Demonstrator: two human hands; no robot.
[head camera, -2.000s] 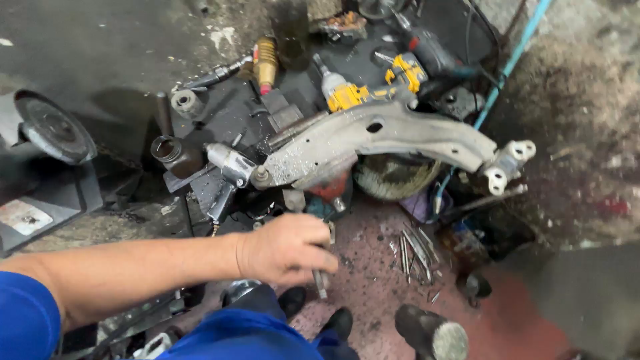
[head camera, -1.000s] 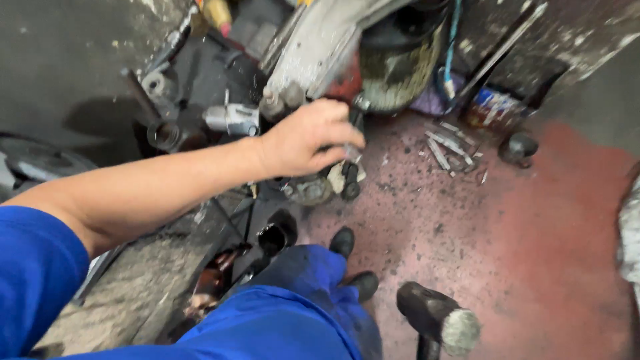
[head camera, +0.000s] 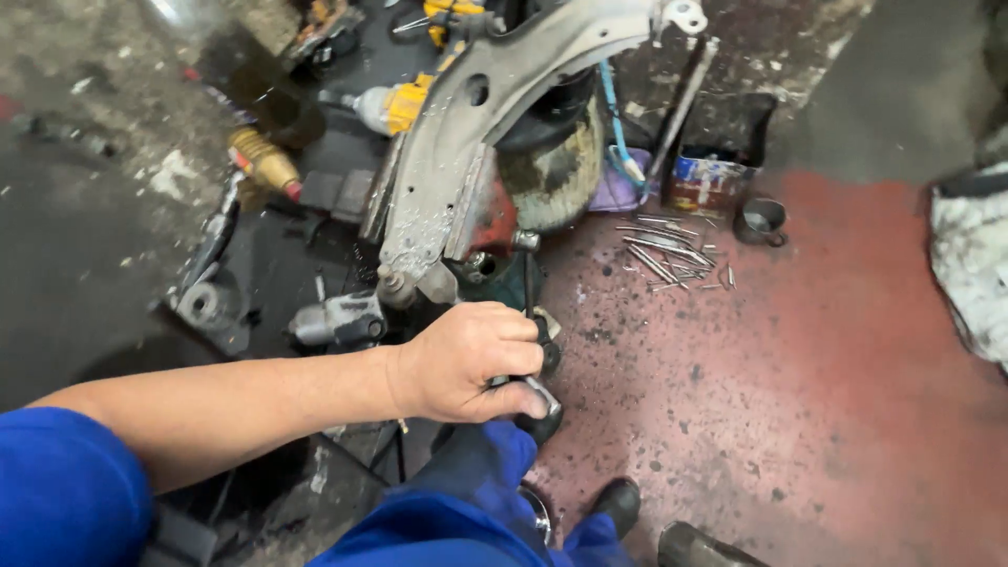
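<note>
My left hand is closed around a short metal piece, whose end shows beyond the thumb. It is just below the ball joint at the near end of a grey suspension control arm. The arm sits between the jaws of a red bench vise and slants up to the right. The vise's handle bar hangs beside my fingers. Low at the right, a hammer's head is partly in view; what holds it is not visible. My right hand is out of the frame.
An air impact wrench lies left of the ball joint, with a yellow power tool behind the arm. Metal rods and a metal cup are on the red floor. A boot stands near the bottom.
The view has shifted considerably. My left hand keeps hold of the metal piece near the vise. The hammer's head, seen more fully before, is now partly cut off by the bottom edge.
</note>
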